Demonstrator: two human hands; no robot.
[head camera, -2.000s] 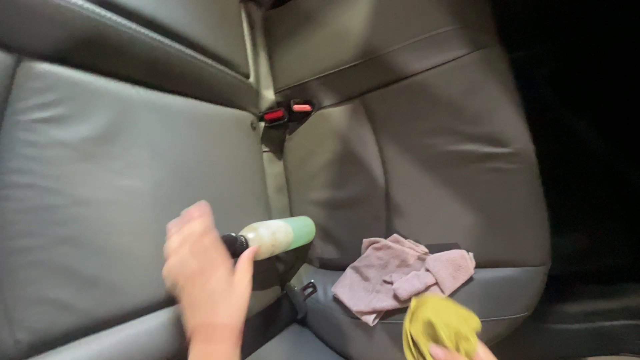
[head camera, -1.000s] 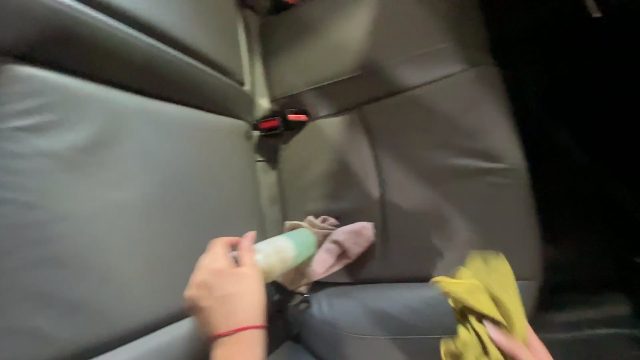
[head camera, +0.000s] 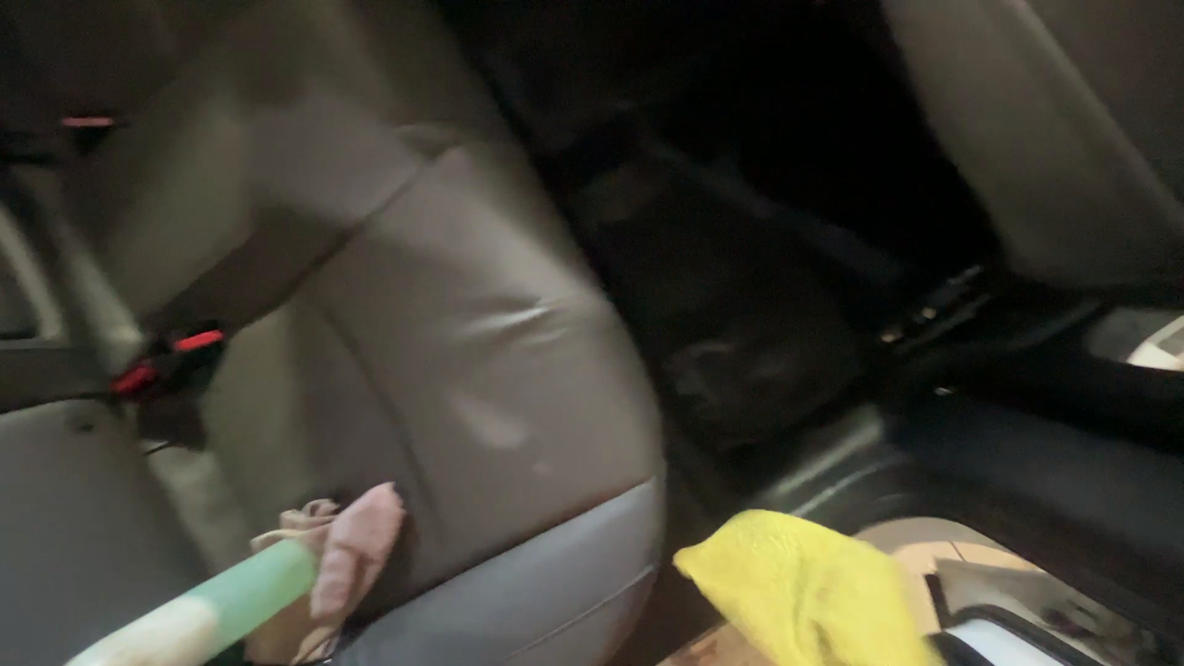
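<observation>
Neither of my hands shows in the view. At the lower left a bottle (head camera: 250, 592), pale cream and green, slants up from the bottom edge; its neck end is out of frame. A pink cloth (head camera: 356, 546) lies bunched against the bottle's green end, near the inner corner of the car's rear seat. A yellow cloth (head camera: 814, 587) hangs at the bottom, right of the seat's edge, and whatever holds it is hidden or out of frame. The picture is blurred.
The leather rear seat (head camera: 518, 407) fills the left middle, with red-buttoned seat belt buckles (head camera: 199, 340) in its crease. Right of it are a dark footwell (head camera: 740, 351), a front seat (head camera: 1064, 139) at the upper right and a door sill (head camera: 832, 462).
The pink cloth, spread on the seat two seconds ago, was bunched at the bottle's end one second ago and still is. The view has swung right, and both hands have left it.
</observation>
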